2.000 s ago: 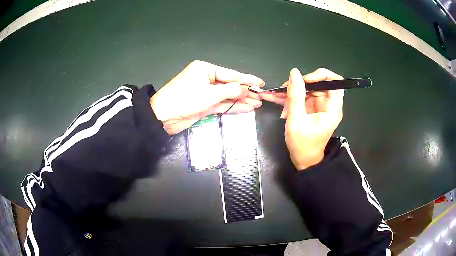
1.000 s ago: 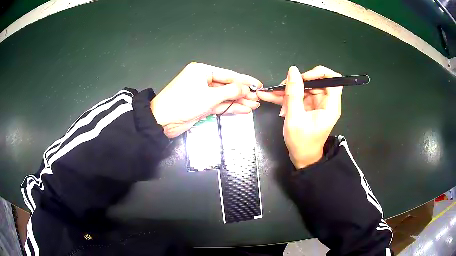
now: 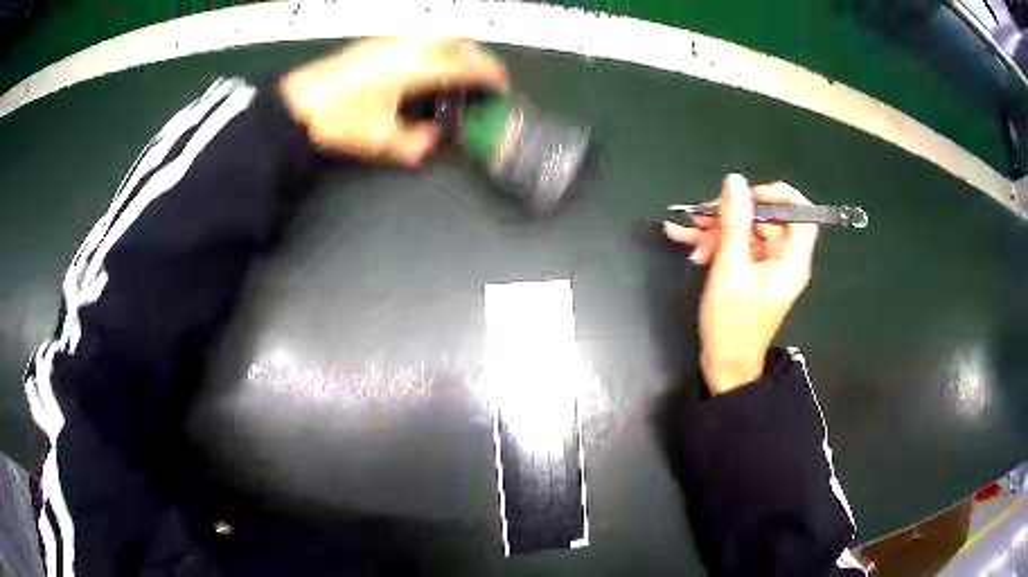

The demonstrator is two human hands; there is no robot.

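Note:
My left hand (image 3: pixel 378 99), bare and blurred, holds one end of the handset housing (image 3: pixel 539 158) at the upper left. The housing is blurred and tilted, with a green patch beside my fingers and a greyish lower part pointing down to the right. My right hand (image 3: pixel 755 271) holds the tweezers (image 3: pixel 806 214) pen-like, tip pointing left, away from the housing. Nothing can be made out at the tip. The adhesive sheet (image 3: pixel 541 485) lies in front of me, bare white at its far end with glare, dark at its near end.
The dark green tabletop (image 3: pixel 338 451) shows bright glare spots. A pale strip (image 3: pixel 631 45) curves along its far edge, with a brighter green belt (image 3: pixel 789 34) beyond. At the lower right a brown box (image 3: pixel 919 547) is partly in view.
My left hand has moved away from the tweezers, up and left, and now holds the housing that lay beside the sheet. My right hand has shifted slightly right. The sheet appears lower in view.

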